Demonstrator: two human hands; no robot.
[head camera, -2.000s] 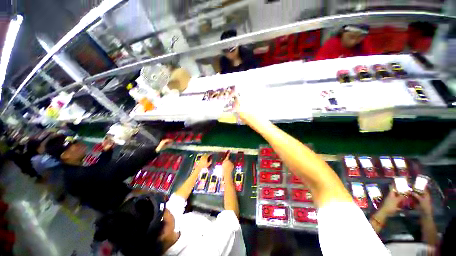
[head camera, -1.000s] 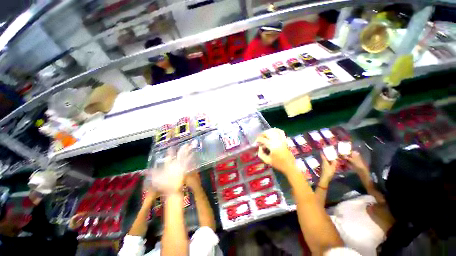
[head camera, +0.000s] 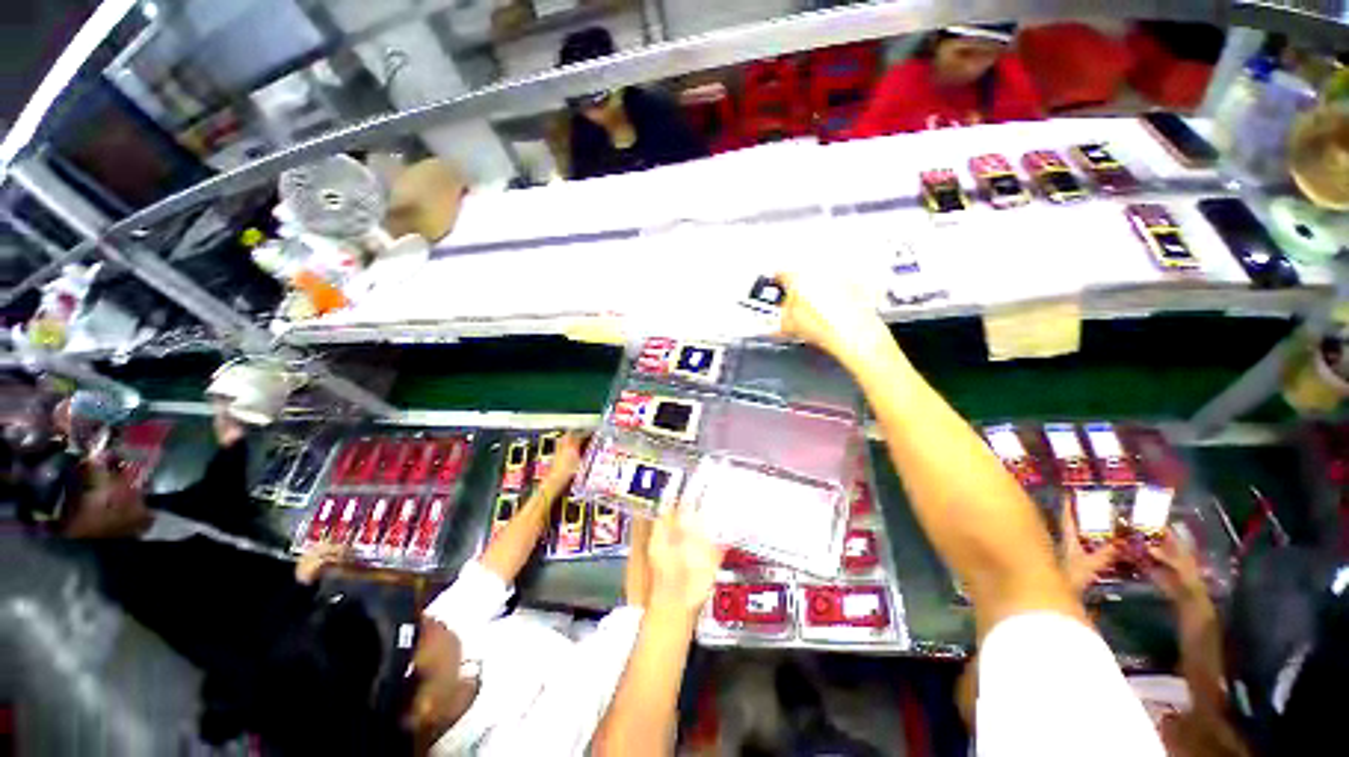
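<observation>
My right hand (head camera: 806, 311) reaches over the edge of the white upper shelf, its fingers closed on a small phone (head camera: 765, 292) with a dark screen. My left hand (head camera: 681, 559) holds the near edge of a clear blister tray (head camera: 747, 388), which lies tilted over the bench. Red and white phones with dark screens (head camera: 673, 419) sit in its left pockets; its right pockets look empty of phones. Under it, another clear tray (head camera: 799, 637) holds red phone backs (head camera: 845, 606), partly hidden.
A person in white (head camera: 503, 651) works close at left; another person's hands (head camera: 1132, 559) hold phones at right. Red phones in trays (head camera: 388, 496) lie further left. The white shelf (head camera: 592, 252) bears several phones (head camera: 1050, 176) and a yellow note (head camera: 1033, 328). Two people sit behind it.
My right hand has moved from over the trays up to the shelf and now holds a phone. My left hand has come down onto the upper tray's near edge. The camera view has shifted.
</observation>
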